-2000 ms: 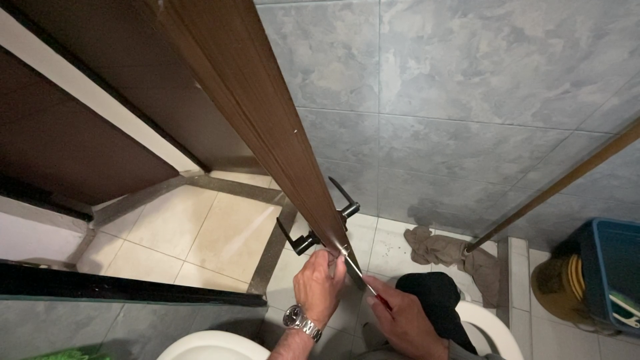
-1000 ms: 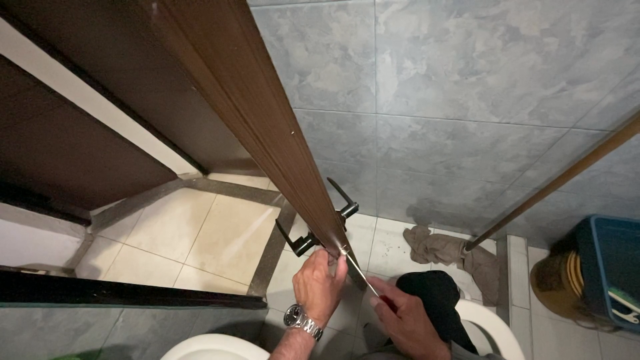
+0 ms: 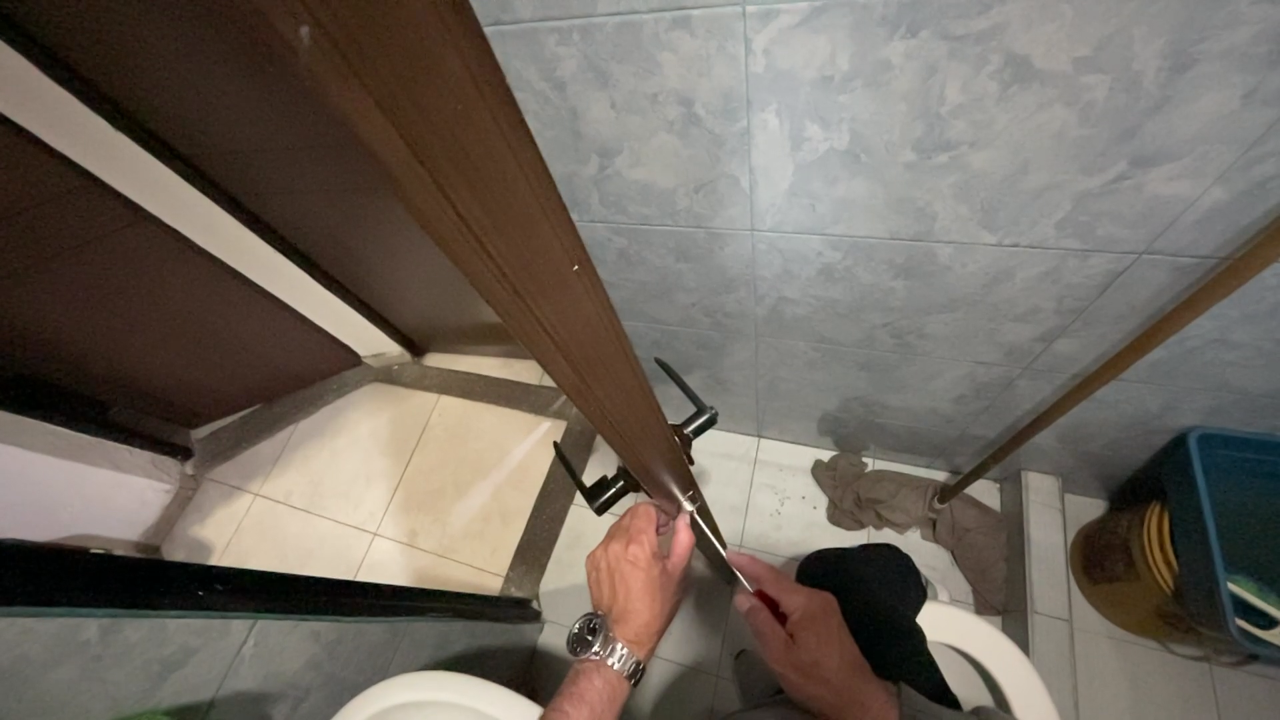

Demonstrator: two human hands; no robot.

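A brown door point(image 3: 560, 290) stands edge-on before me, with a black lever handle point(image 3: 605, 490) on its left face and another black lever handle point(image 3: 697, 415) on its right face. My left hand point(image 3: 640, 570), with a metal-band wristwatch point(image 3: 605, 647) on the wrist, has thumb and fingers at the door edge by the latch area, around the screwdriver's tip; whether it pinches something small is hidden. My right hand point(image 3: 810, 630) grips the red handle of a screwdriver point(image 3: 722, 550). The shaft slants up and left, and its tip meets the door edge near the latch.
A brown cloth point(image 3: 900, 500) lies on the tiled floor under a wooden pole point(image 3: 1110, 365), by the grey tiled wall point(image 3: 900, 150). At right are a blue bin point(image 3: 1200, 540) and a yellow-brown bucket point(image 3: 1110, 570). White rounded rims point(image 3: 430, 695) show below. A dark door frame point(image 3: 250, 580) is at left.
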